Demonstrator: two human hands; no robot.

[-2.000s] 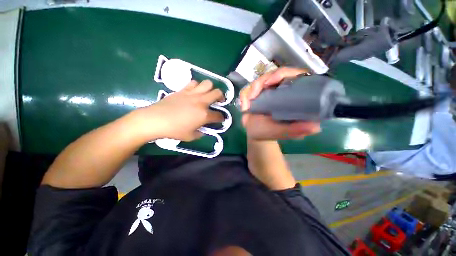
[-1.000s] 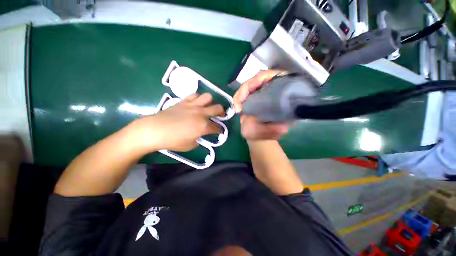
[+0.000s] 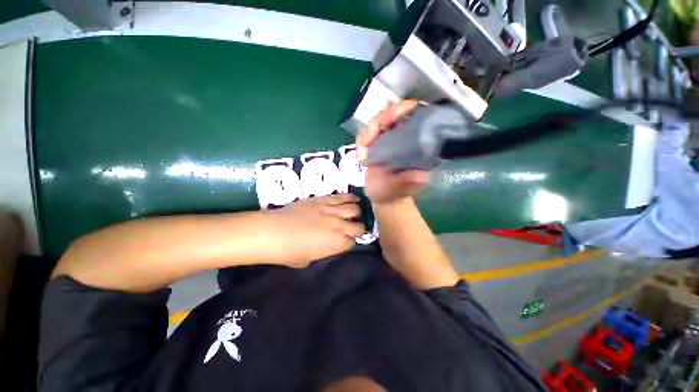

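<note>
Three white plastic housings [image 3: 277, 184] lie side by side on the green surface, their round disc ends pointing away from me. My left hand [image 3: 326, 226] lies over their loop ends, fingers spread on them, and hides most of the loops. My right hand [image 3: 391, 157] is shut around a thick grey electric screwdriver [image 3: 425, 136], held at the rightmost housing. The screwdriver is blurred, and its bit is hidden or too small to see.
A silver-grey screw feeder [image 3: 437, 65] stands behind my right hand. A second grey screwdriver [image 3: 540, 67] rests at its side. The black cable [image 3: 529, 134] runs off right. A pale metal rail [image 3: 222, 29] crosses behind. A person's light blue sleeve [image 3: 651, 210] is at the right.
The housings have turned so their disc ends point away from me instead of left, and sit nearer the feeder. My left hand turned with them. The screwdriver stays in my right hand, slightly higher.
</note>
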